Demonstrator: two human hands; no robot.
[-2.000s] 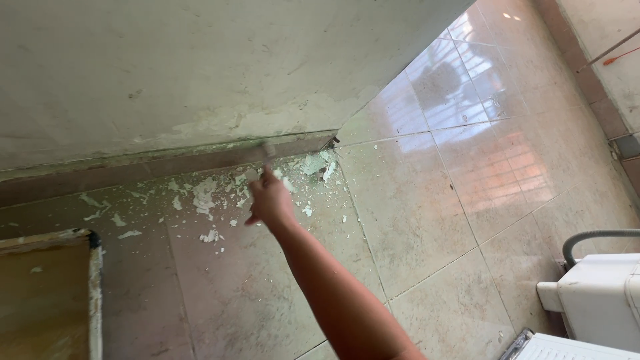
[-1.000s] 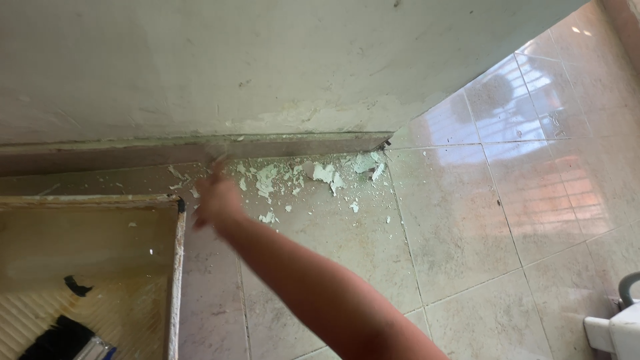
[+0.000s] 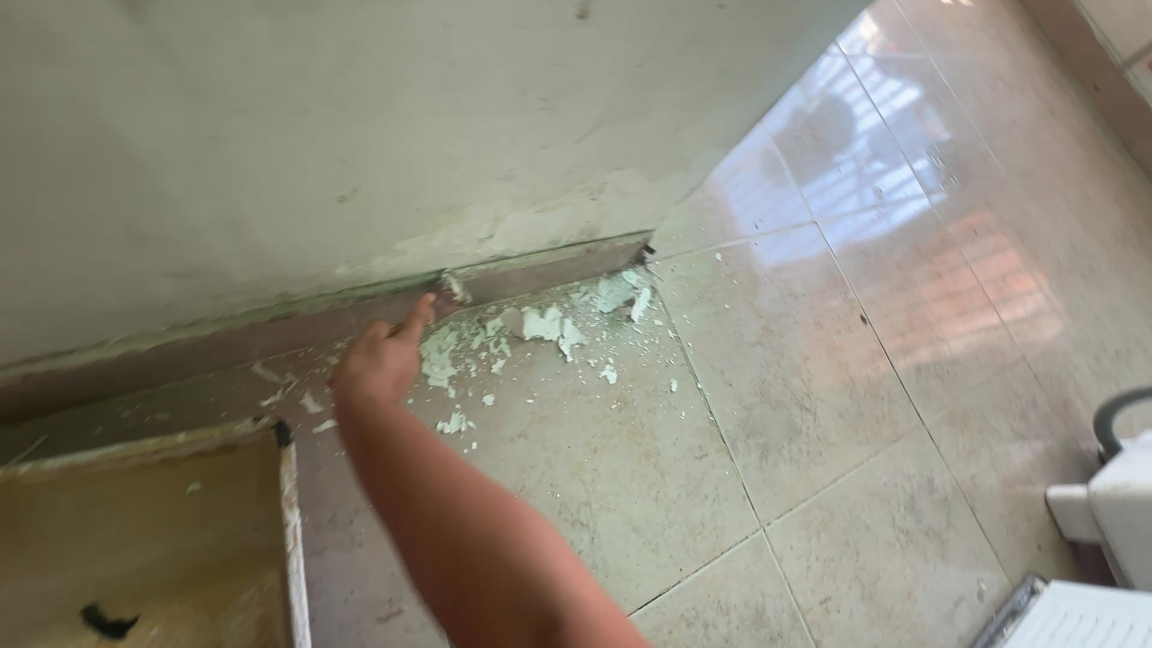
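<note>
My right hand [image 3: 382, 355] holds a small flat tool, apparently a scraper [image 3: 452, 290], against the baseboard [image 3: 558, 267] at the foot of the wall. Its handle is mostly hidden by my fingers, and motion blurs the hand. The pale green wall [image 3: 360, 135] has a patchy, lighter strip low down, just above the baseboard. Peeled paint flakes [image 3: 544, 324] lie on the tiled floor to the right of my hand, with smaller bits scattered around them. My left hand is out of view.
A shallow tray-like container [image 3: 290, 531] with a crusted rim stands at the lower left, a black scrap [image 3: 108, 621] inside. The wall ends at a corner on the right. White plastic objects [image 3: 1125, 504] with a grey hose [image 3: 1107, 418] occupy the lower right.
My right hand has moved left along the baseboard from near the larger flakes, then back somewhat to the right since the middle frame. The view has shifted too.
</note>
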